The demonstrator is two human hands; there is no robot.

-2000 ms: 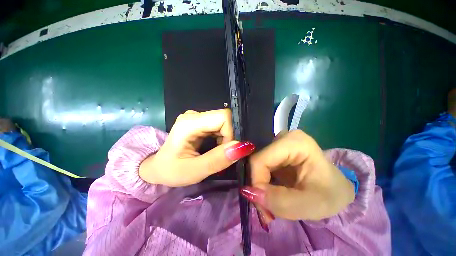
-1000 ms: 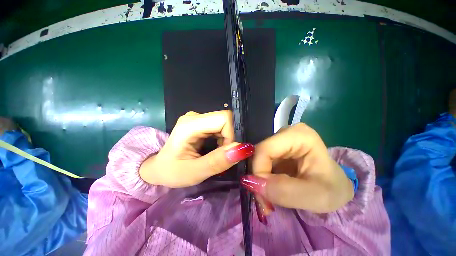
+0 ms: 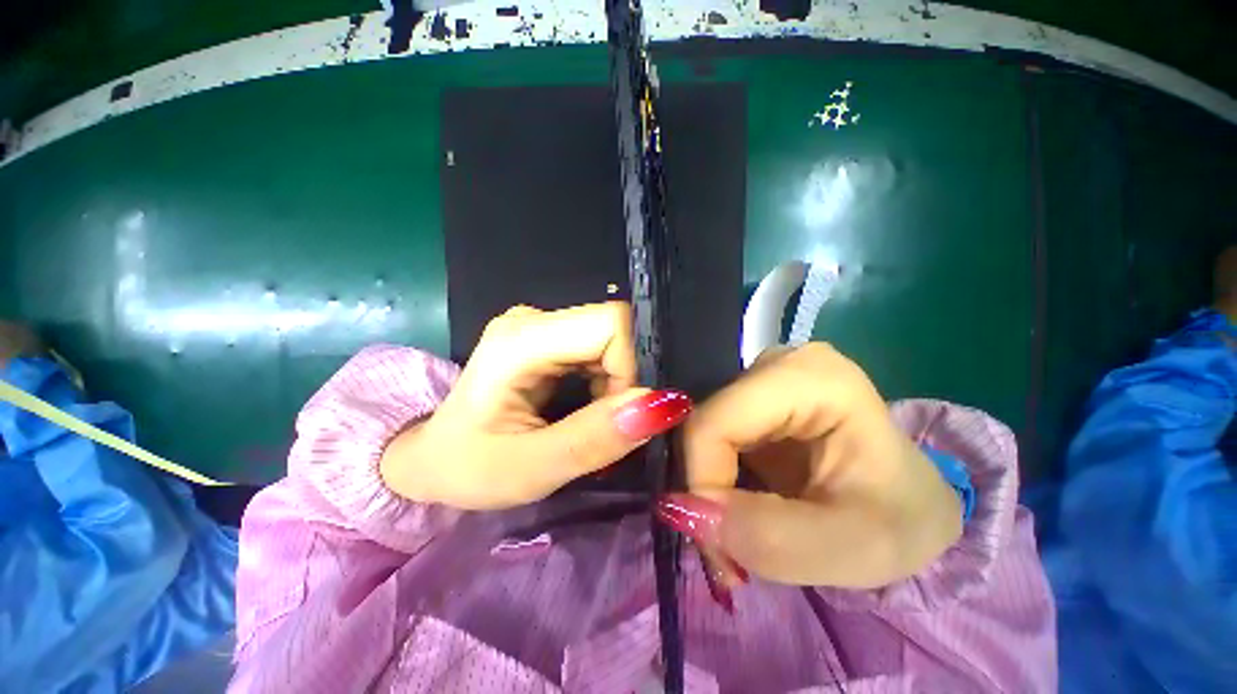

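A tablet (image 3: 638, 203) stands on its long edge, seen as a thin dark upright strip running from the bench rail down to my lap. My left hand (image 3: 529, 407) pinches it near the middle, thumb across its edge. My right hand (image 3: 814, 468) is on its right side, a little lower, with thumb and fingertips against the edge; whether they hold a tiny piece is hidden. A curled white liner sheet (image 3: 771, 309) sticks up behind my right hand, apparently held in its fingers. A black foam mat (image 3: 529, 203) lies under and behind the tablet.
The green bench (image 3: 299, 176) has a worn white rail (image 3: 271, 61) at its far edge. Small white bits (image 3: 836, 106) lie right of the mat. People in blue smocks sit at left (image 3: 109, 542) and right (image 3: 1153, 475). A pale yellow strip (image 3: 109, 431) crosses the left person's sleeve.
My left hand and the tablet stay nearly still. My right hand's thumb and fingertips shift slightly up, then slightly back down along the edge.
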